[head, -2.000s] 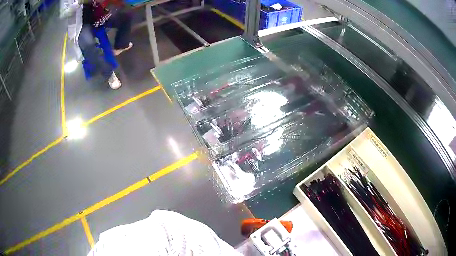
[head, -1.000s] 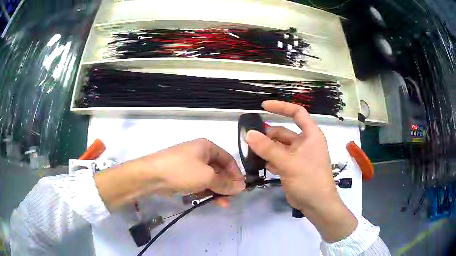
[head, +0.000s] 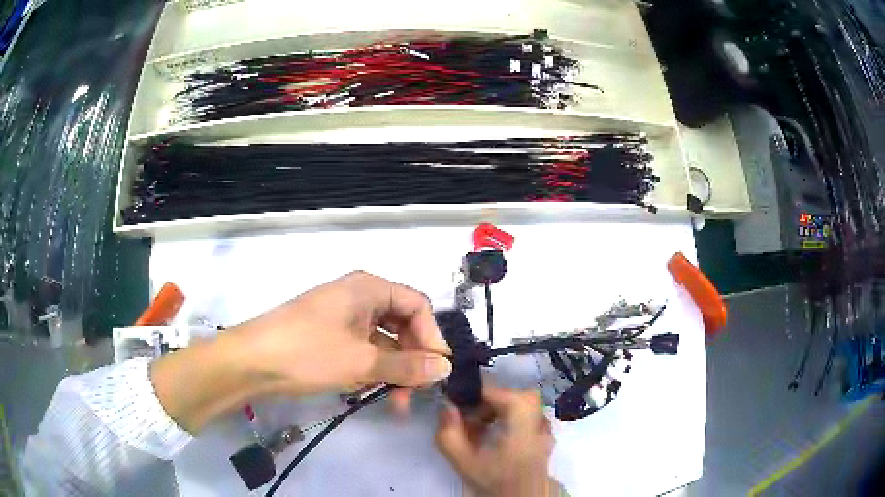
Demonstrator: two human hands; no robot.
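Note:
The wire harness [head: 573,342] lies across the white board, with black connector housings at its right end, upper middle and lower left. The black tape roll [head: 463,361] is at the middle of the harness, seen edge-on between my hands. My left hand [head: 388,340] pinches the harness just left of the roll with thumb and fingers. My right hand [head: 500,437], blurred, is below, with its fingertips on the roll's lower end. The wires behind the roll are hidden.
The cream parts tray [head: 388,219] with black and red wires spans the back. Orange clamps stand at the left [head: 161,304] and right [head: 697,291] board edges. A red clip [head: 493,237] is beside the upper housing. A white fixture [head: 146,342] is at left, a keypad device [head: 776,209] at right.
The view has swung from the floor and bench side to the board. Since one second ago, my right hand and the tape roll have moved down, uncovering the red clip and upper housing.

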